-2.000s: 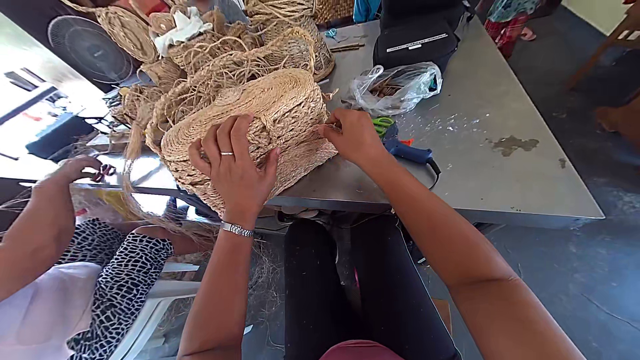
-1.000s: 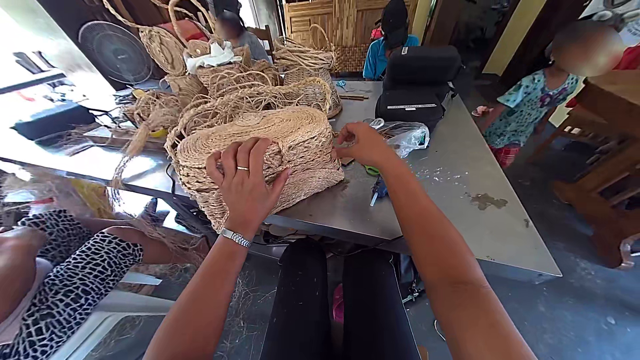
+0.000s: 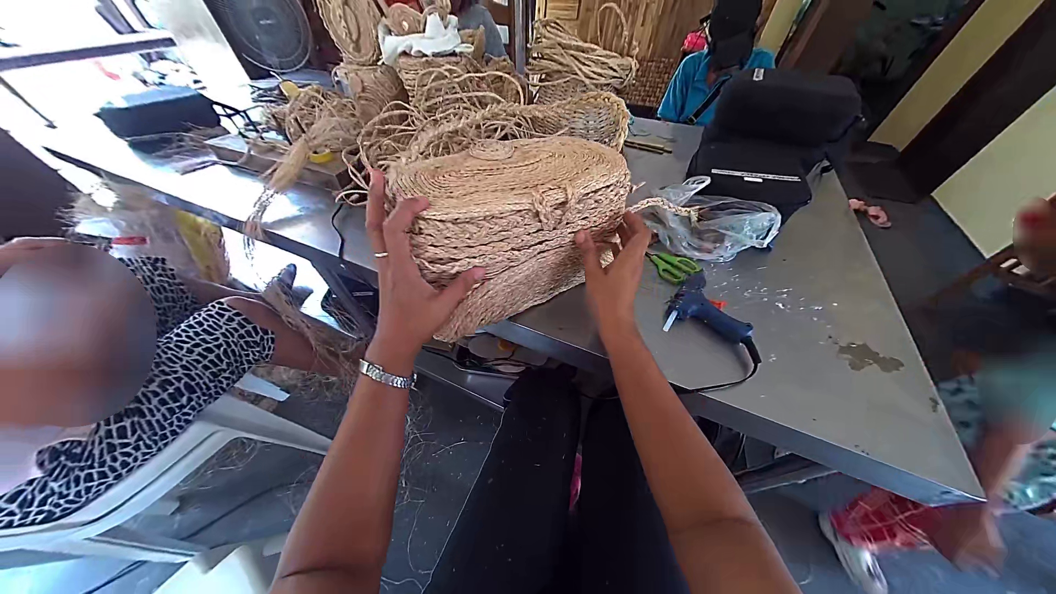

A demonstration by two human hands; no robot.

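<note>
A woven bag of braided natural fibre (image 3: 511, 239) rests tilted at the near edge of the metal table, its oval coiled face up. My left hand (image 3: 408, 272) grips its left end, fingers over the upper edge and thumb on the braided side. At its right end my right hand (image 3: 612, 268) holds the side with thumb and fingertips. A loose braid end (image 3: 664, 205) sticks out to the right, above that hand. Green-handled scissors (image 3: 674, 266) and a blue glue gun (image 3: 709, 312) lie on the table just right of my right hand.
Behind the bag are heaped fibre ropes (image 3: 462, 99). A clear plastic bag (image 3: 718, 223) and a black bag (image 3: 763, 148) stand at the right on the metal table (image 3: 808, 355). The glue gun's cord hangs near the front edge. One person sits at the left, others are behind and right.
My right hand has moved from the bag's upper right end to lower on its side. The braided side now faces me more. The scissors and glue gun show more fully.
</note>
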